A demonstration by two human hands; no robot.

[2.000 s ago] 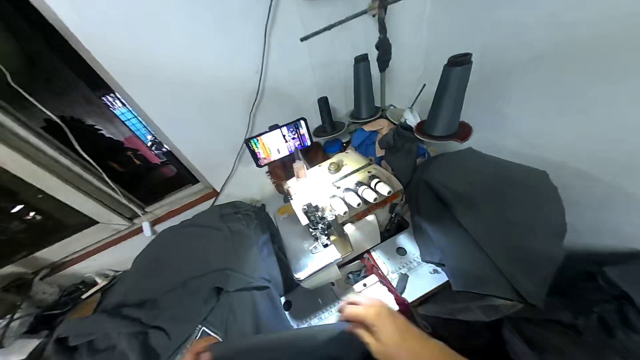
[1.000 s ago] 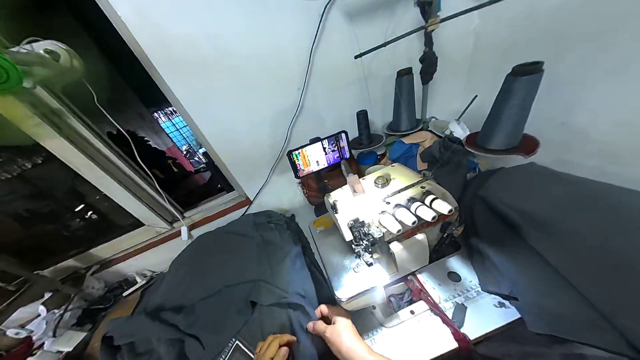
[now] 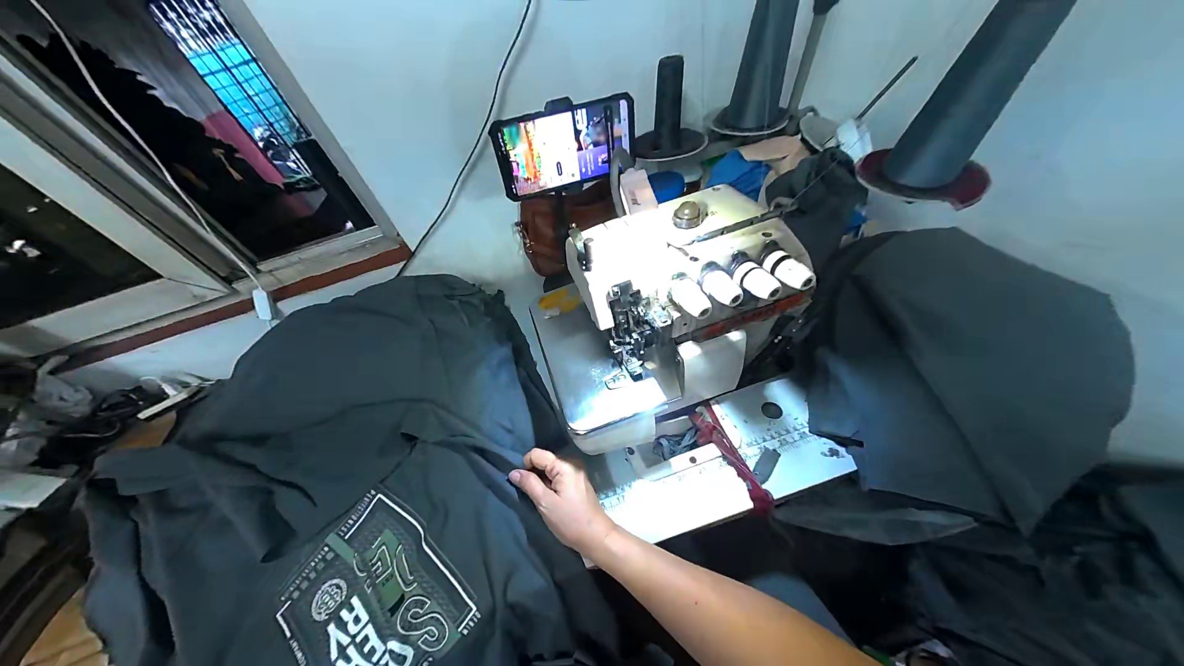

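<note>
My right hand (image 3: 562, 499) pinches the edge of a dark grey garment (image 3: 370, 370) between thumb and fingers, just left of the sewing machine's base. A printed panel with lettering (image 3: 384, 592) lies face up on the garment's lower part. My left hand is out of view. Beside the cloth stands an overlock sewing machine (image 3: 684, 250), its lamp shining on the needle area and metal plate (image 3: 601, 370). Four-fold detail aside, several white tension dials (image 3: 731, 277) line its front. A red cloth strip (image 3: 731, 453) lies across the white machine table (image 3: 684, 495).
A lit phone (image 3: 564, 146) stands behind the machine, near a brown leather bag (image 3: 550, 227). Large thread cones (image 3: 953, 102) stand at the back right. More dark cloth (image 3: 980, 361) is heaped at right. A window (image 3: 305, 166) and hanging cable (image 3: 481, 139) are at left.
My left hand, visible at the garment's lower edge one second ago, has left the view. The printed panel now shows on the cloth. My right hand remains at the garment beside the machine.
</note>
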